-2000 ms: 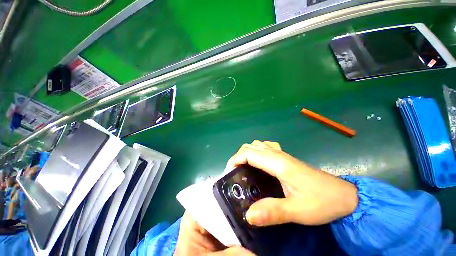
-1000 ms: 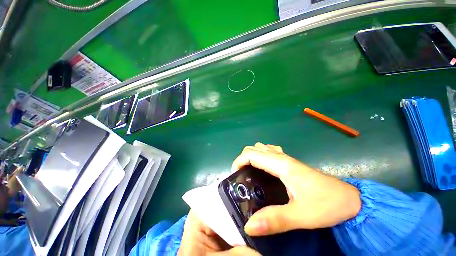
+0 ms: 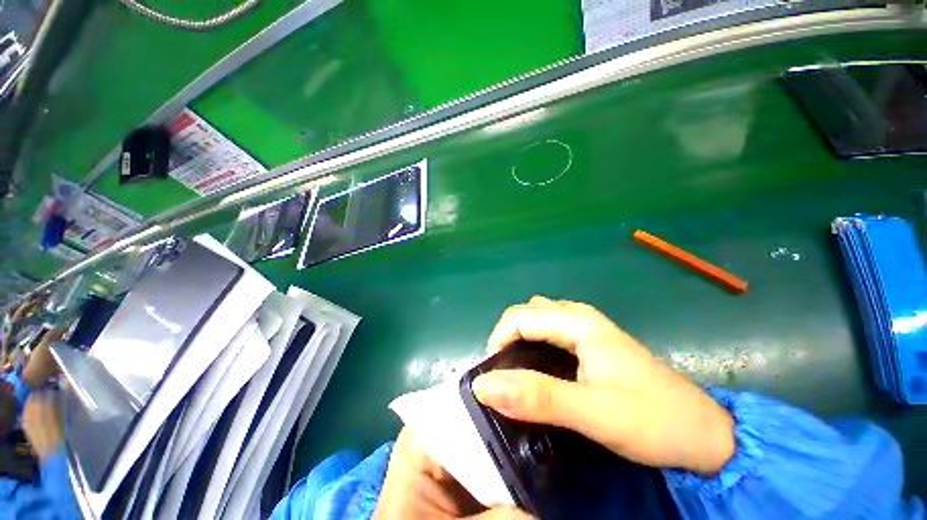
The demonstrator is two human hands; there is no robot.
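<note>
A black tablet (image 3: pixel 569 472) is held tilted at the bottom centre, its camera corner towards the top. A white foam sheet (image 3: pixel 452 432) lies against its left side. My left hand (image 3: pixel 432 488) grips the tablet and sheet from the lower left, partly cut off by the bottom edge. My right hand (image 3: pixel 610 391) is over the tablet's upper end, thumb pressed on the camera corner, fingers around the top edge. The thumb covers part of the camera area; one lens shows below it. Any film there cannot be made out.
A stack of tablets with white sheets (image 3: pixel 219 396) stands at left. An orange strip (image 3: pixel 691 261) and a blue film stack (image 3: pixel 886 305) lie at right. Tablets lie on the green bench (image 3: pixel 478 254) at upper left (image 3: pixel 366 216) and far right (image 3: pixel 874 107). A person's arm (image 3: pixel 43 416) shows at far left.
My right thumb has moved up the camera area, covering the upper lens that showed before. The tablets on the bench beyond have shifted to the right.
</note>
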